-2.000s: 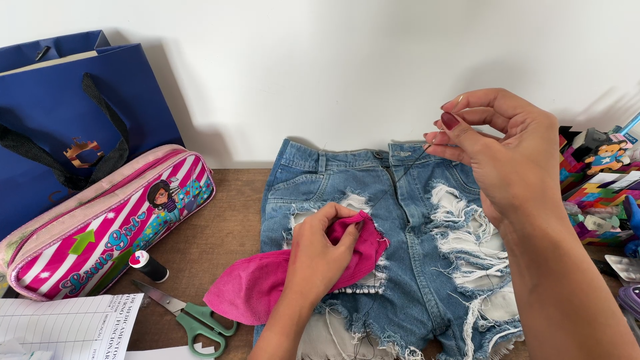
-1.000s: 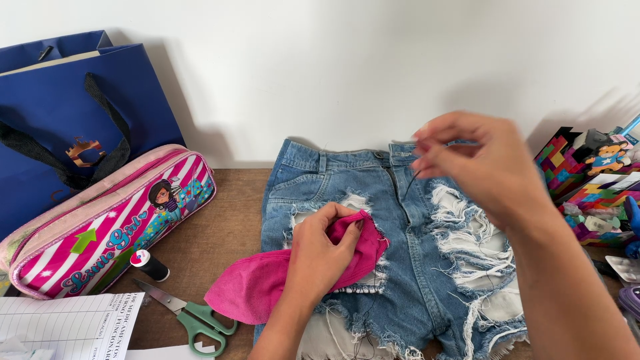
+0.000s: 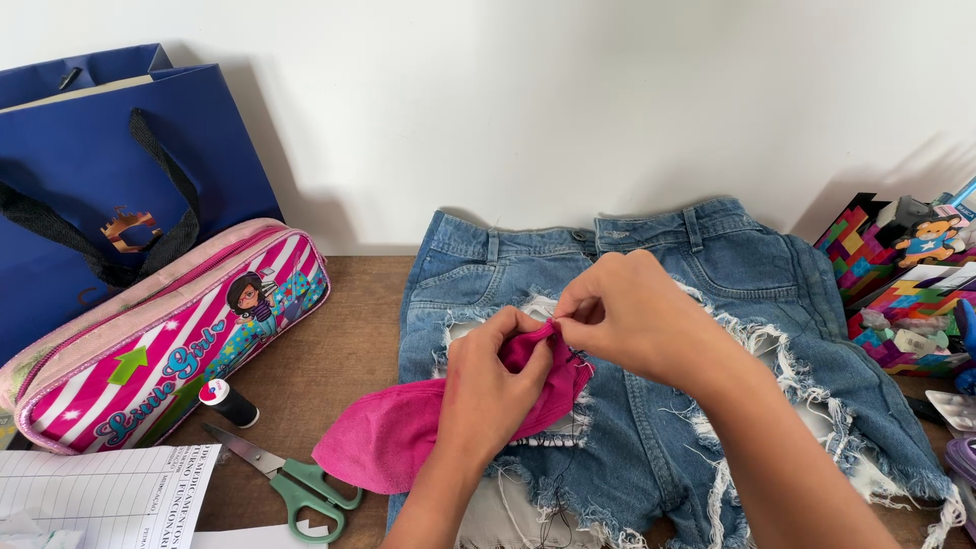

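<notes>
My left hand (image 3: 496, 374) pinches a folded edge of a bright pink cloth piece (image 3: 385, 435), whose rounded end hangs out to the left. The fingertips of my right hand (image 3: 610, 313) meet the same edge from the right; whether they hold a needle cannot be made out. Dark thread lies along the cloth's edge and dangles below it. Under both hands, ripped blue denim shorts (image 3: 648, 419) lie flat with frayed white holes. At the left are green-handled scissors (image 3: 305, 488), blades parted, and a spool of black thread (image 3: 230, 402).
A pink striped pencil case (image 3: 183, 343) lies before a blue paper bag (image 3: 152, 152) at the left. Printed papers (image 3: 99, 488) occupy the lower left corner. Colourful patterned boxes (image 3: 900, 328) with small items stand at the right, near a blister pack (image 3: 953, 408). A white wall rises behind.
My right hand has come down from above the shorts' waistband to the pink cloth. My left hand has kept its hold and now raises the cloth's edge between its fingertips.
</notes>
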